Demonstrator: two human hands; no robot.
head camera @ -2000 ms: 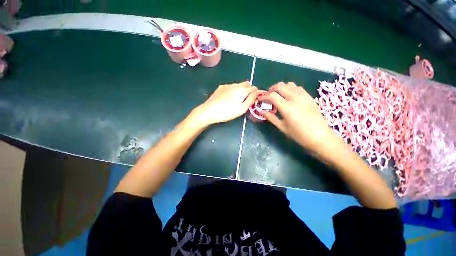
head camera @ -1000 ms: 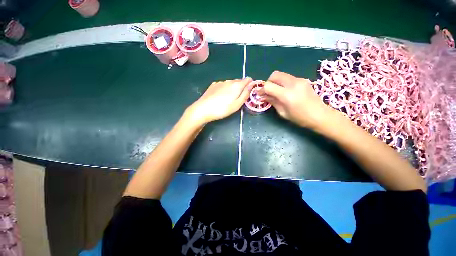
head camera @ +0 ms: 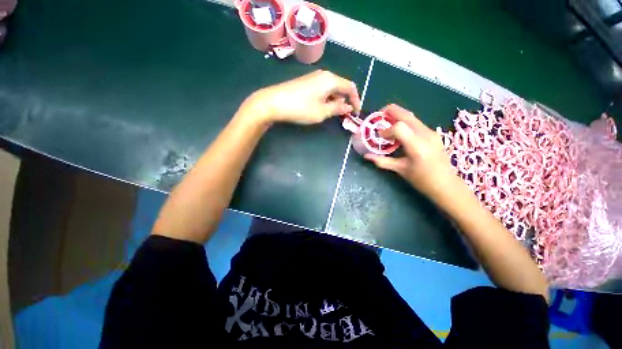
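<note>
A pink cylindrical housing stands near the pale seam with its open end up. A pink ring shows in its mouth. My right hand grips the housing from the right, with fingers at the rim and over the mouth. My left hand is at its upper left, with the fingertips pinched at the small pink side tab; whether they hold it is hard to tell. Two set-aside housings stand side by side at the pale strip, with white inserts in their mouths.
A tangled pile of pink rings lies on the right, running into a shiny clear plastic bag. The pale strip edges the green work surface, with the belt beyond. A blue crate is at lower right. Brown cardboard is at lower left.
My left hand has moved off the housing rim to the side tab. My right hand now holds the housing's right side. A ring now shows more clearly in the mouth. The camera view has tilted.
</note>
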